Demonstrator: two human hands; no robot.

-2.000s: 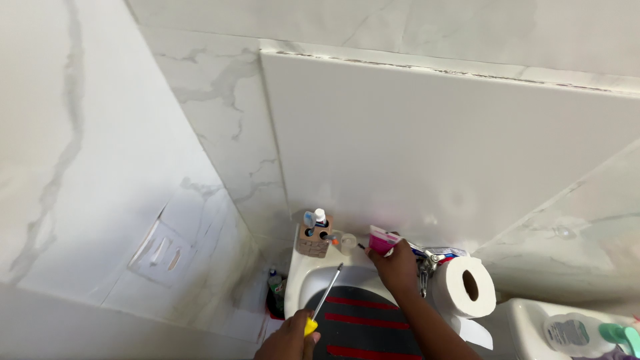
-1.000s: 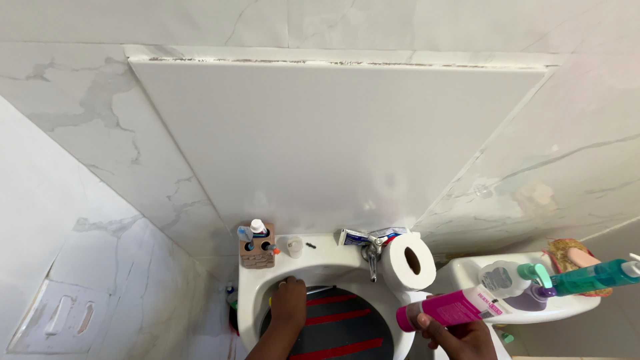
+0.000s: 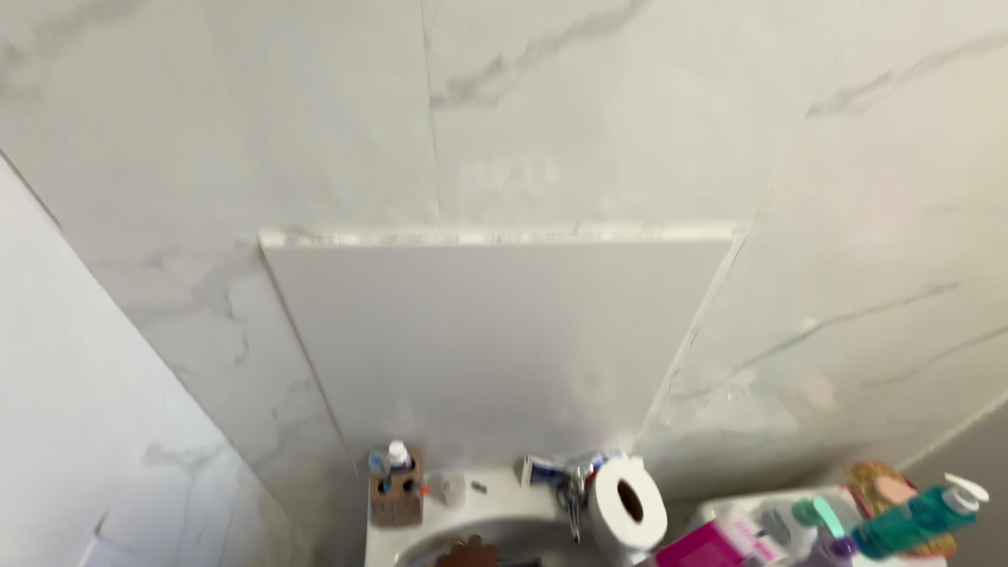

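Note:
Only the back of my left hand (image 3: 468,553) shows, low in the white washbasin (image 3: 504,524), cut off by the bottom edge; its fingertips and anything in them are hidden. A dark thing lies just right of it. My right hand is out of view. A pink and white bottle (image 3: 713,545) slants up from the bottom edge, right of the toilet paper roll (image 3: 628,504). Left of the roll are the metal tap (image 3: 575,504) and a blue and white box (image 3: 543,471). A brown toothbrush holder (image 3: 397,500) and a small clear cup (image 3: 451,490) stand on the basin's left rim.
A smooth rectangular panel (image 3: 504,339) is set in the marbled wall behind the basin. At the lower right, a white ledge (image 3: 720,510) bears a teal pump bottle (image 3: 913,520), other bottles and a patterned item (image 3: 874,479). A small dark piece (image 3: 479,487) lies near the cup.
The view has tilted up strongly. The pink and white bottle was in my right hand one second ago; that hand has left the view. The yellow-handled screwdriver seen earlier is no longer visible.

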